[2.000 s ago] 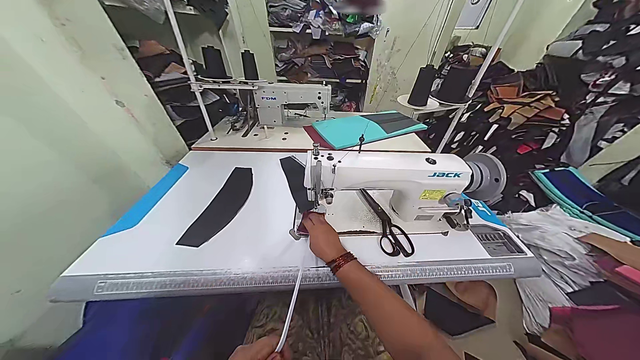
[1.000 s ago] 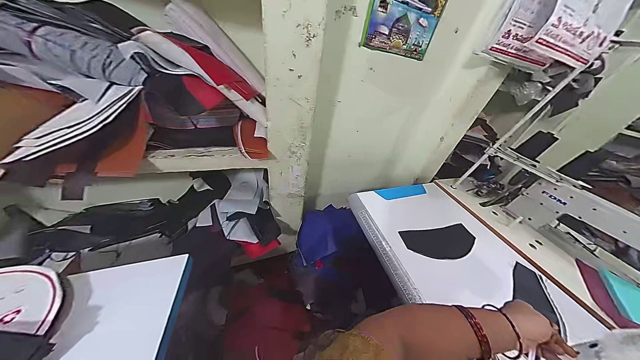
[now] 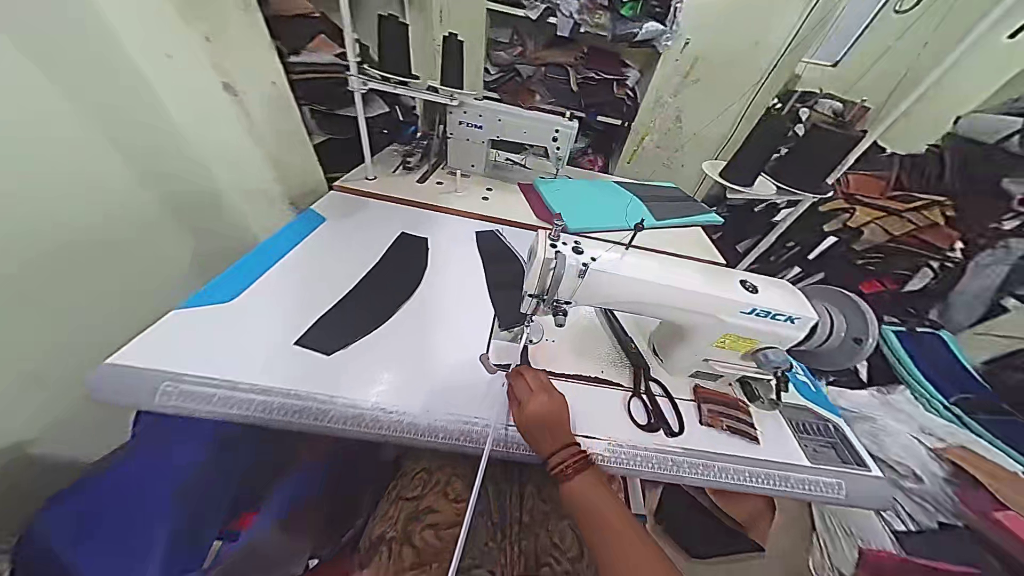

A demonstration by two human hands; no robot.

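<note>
My right hand [image 3: 540,408], with bracelets at the wrist, is at the front of the white Jack sewing machine [image 3: 672,292], just below its needle area. Its fingers pinch a narrow white strip [image 3: 472,504] that runs up from the bottom edge to the presser foot [image 3: 526,324]; a small dark end shows above the fingertips. One black cut piece [image 3: 502,276] lies beside the needle, partly behind the machine head. Another, curved black piece [image 3: 372,292] lies farther left. Black-handled scissors [image 3: 648,384] rest on the machine bed. My left hand is out of view.
A small brown striped piece [image 3: 726,412] lies right of the scissors. A ruler tape [image 3: 320,412] follows the table's front edge. Behind stand a second sewing machine [image 3: 508,132] and turquoise sheets [image 3: 584,204]. Thread cones [image 3: 816,152] stand at the back right.
The view swung left and came back. The brown striped piece now shows right of the scissors. My left hand, seen low in the frame two seconds ago, has left the view.
</note>
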